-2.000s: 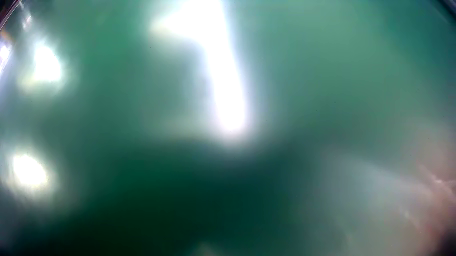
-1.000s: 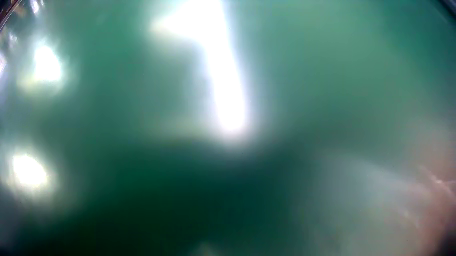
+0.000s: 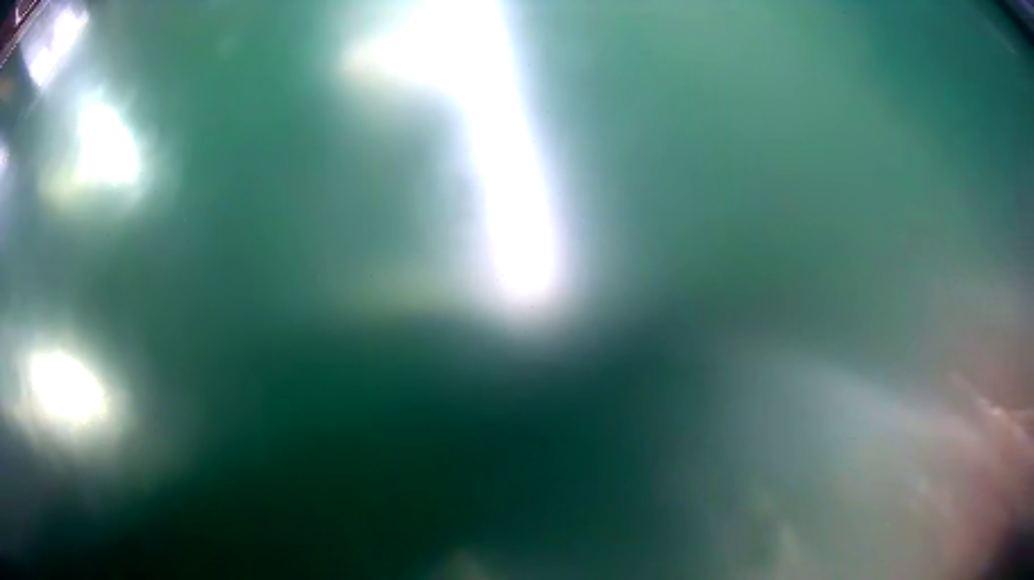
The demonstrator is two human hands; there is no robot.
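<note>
A blurred green surface (image 3: 726,181) fills nearly the whole head view, very close to the camera. White glare lies across its upper middle and at two spots on the left. No phone, tray or tool can be made out. Neither of my hands can be recognised. A blurred pinkish-brown patch (image 3: 981,453) with thin bright streaks is at the lower right; I cannot tell what it is.
At the top left corner a dark edge and a bright white patch (image 3: 54,48) show past the green surface. A dark edge also shows at the top right corner. A pale haze lies at the lower right.
The bright patch at the top left corner has grown and changed shape. Faint streaks at the lower right have shifted slightly. The green surface and main glare look the same.
</note>
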